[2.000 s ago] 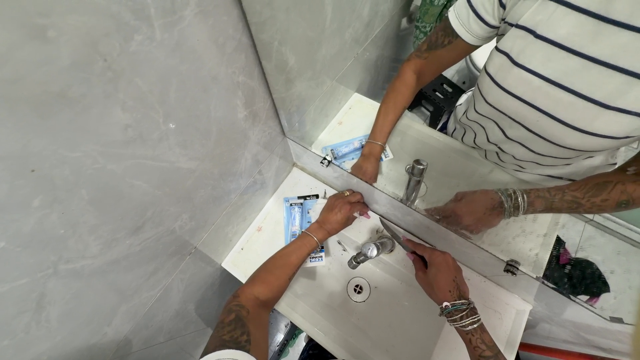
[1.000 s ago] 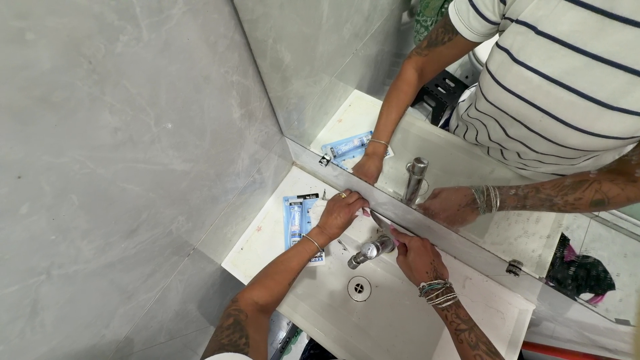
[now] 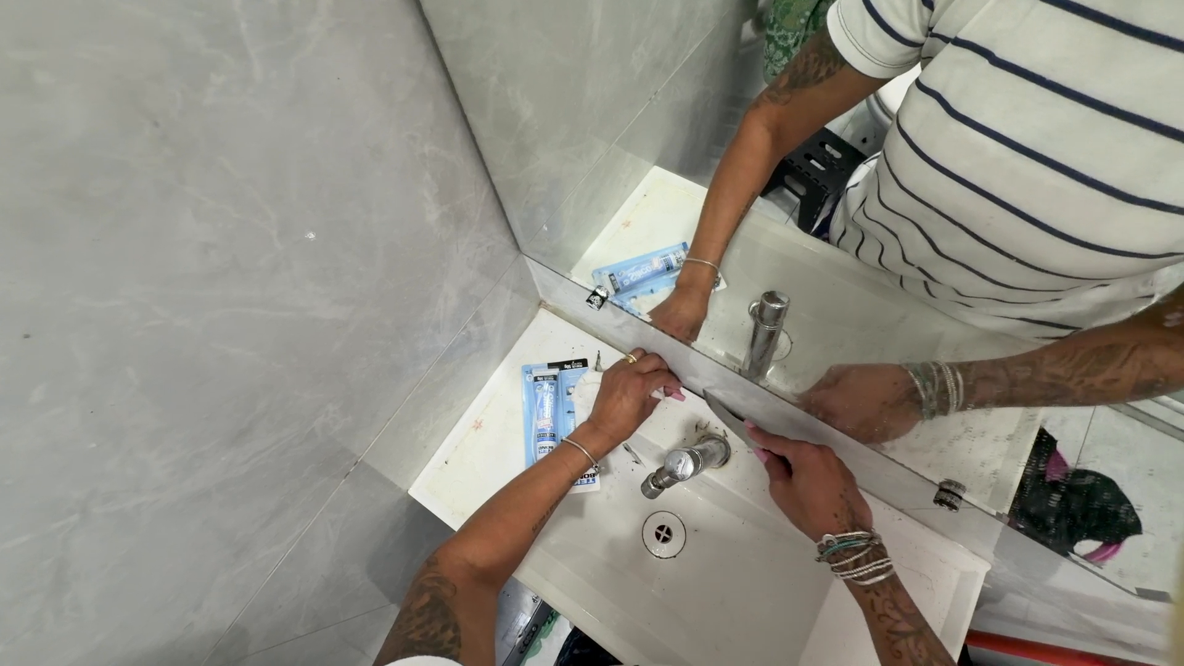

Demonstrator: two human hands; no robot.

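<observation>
My left hand [image 3: 634, 393] rests at the back ledge of the white washbasin [image 3: 731, 564], against the wall strip under the mirror. Its fingertips are bent together near a bit of white material; whether they grip it I cannot tell. My right hand [image 3: 814, 481] grips a knife [image 3: 728, 413], whose blade points up-left along the seam between basin and wall, behind the chrome faucet [image 3: 686, 464]. Partly under my left forearm, a blue blister pack with a tube [image 3: 546, 407] lies on the ledge, with crumpled white paper [image 3: 585, 393] beside it.
The mirror [image 3: 601, 139] reflects both arms, a striped shirt and a black stool. Mirror clips [image 3: 949, 495] sit along its lower edge. A grey tiled wall [image 3: 231, 277] bounds the left side. The drain [image 3: 663, 535] lies below the faucet. A red bar [image 3: 1036, 647] shows at lower right.
My right hand with the knife first moved up-left toward my left hand, then back down-right, so the blade shows more plainly again. My left hand has stayed in about the same place.
</observation>
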